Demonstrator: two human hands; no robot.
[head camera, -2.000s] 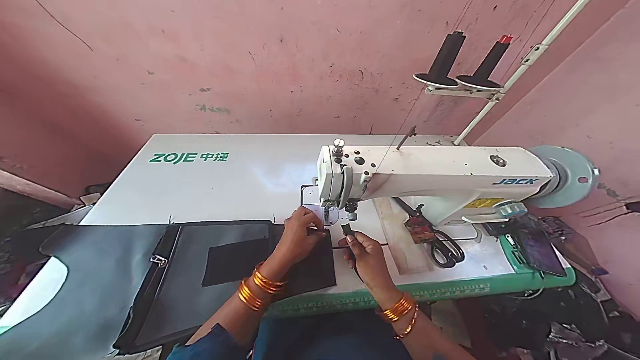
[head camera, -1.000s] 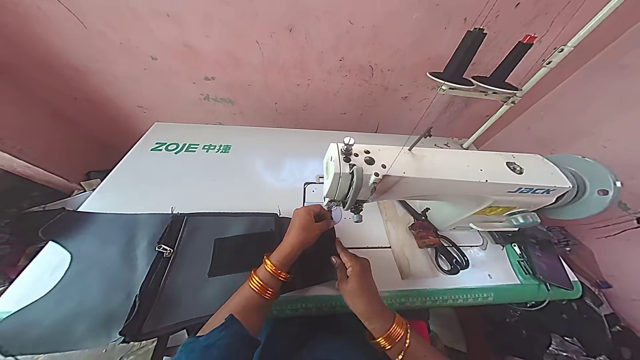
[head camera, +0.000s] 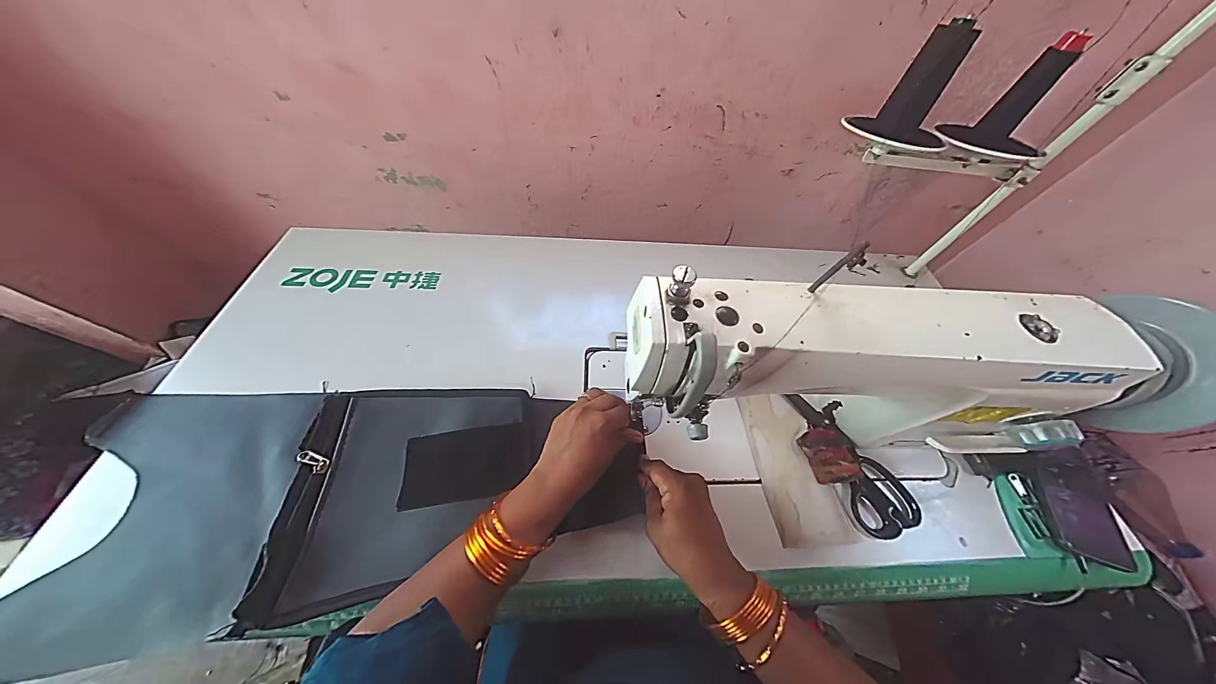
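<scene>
A white Jack sewing machine (head camera: 883, 332) stands on the white table. Dark fabric (head camera: 437, 408) with a black patch (head camera: 451, 465) and a zipper (head camera: 312, 462) spreads from the left up to the machine's needle area. My left hand (head camera: 589, 442) lies on the black part of the fabric, its fingertips right beside the presser foot, which they partly hide. Just in front of the needle area, my right hand (head camera: 686, 513) pinches the fabric's right edge between thumb and fingers.
Black-handled scissors (head camera: 883, 499) lie right of my right hand, under the machine arm. Farther right is a dark phone-like object (head camera: 1083, 513) on a green tray (head camera: 1021, 518). Two thread cones (head camera: 926, 81) stand on a holder at the upper right. A green measuring strip (head camera: 807, 586) runs along the table's front edge.
Two seconds ago my right hand held a small dark strip right of the needle; now it is at the fabric's edge, in front of the needle area. My left hand stays beside the needle.
</scene>
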